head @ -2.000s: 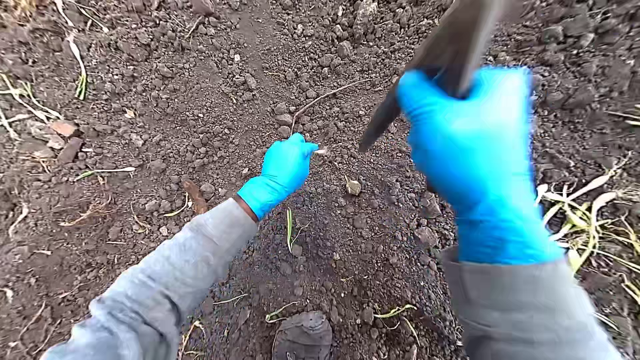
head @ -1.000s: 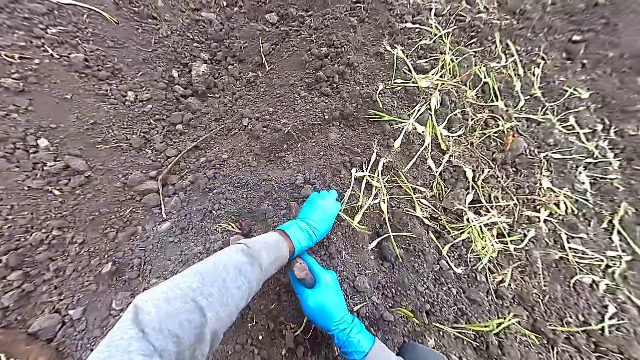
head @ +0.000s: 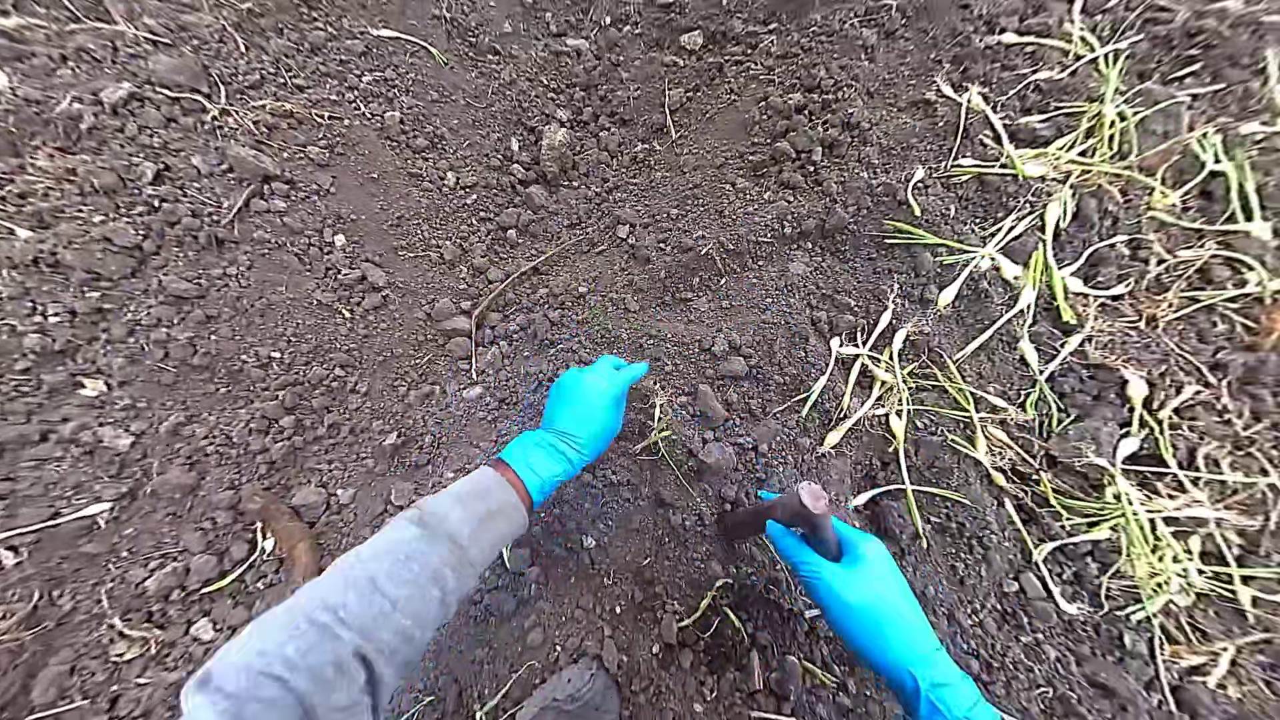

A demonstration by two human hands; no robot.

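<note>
My left hand [head: 582, 418], in a blue glove, is at the centre just above the soil [head: 420, 350], its fingers curled together; whether something small is between the fingertips cannot be told. Lower right, my right hand [head: 850, 580], also gloved in blue, grips a hand tool [head: 797, 516] with a dark, rounded handle end that points up; its lower part is hidden or hard to make out. A small green sprout [head: 656, 438] lies on the soil just right of my left hand. Bulbed onion-like seedlings [head: 880, 385] lie up and right of my right hand.
More pulled seedlings [head: 1150, 540] are strewn down the right side. A thin dry stem [head: 505, 288] lies beyond my left hand. A brown root or stick [head: 288, 535] is at lower left, and a large stone [head: 575, 692] at the bottom edge. Clods and small stones cover the ground.
The right hand held the tool raised two seconds ago; now it is low. One second ago both hands were together beside the seedlings; now they are apart, the left farther left. The view has shifted.
</note>
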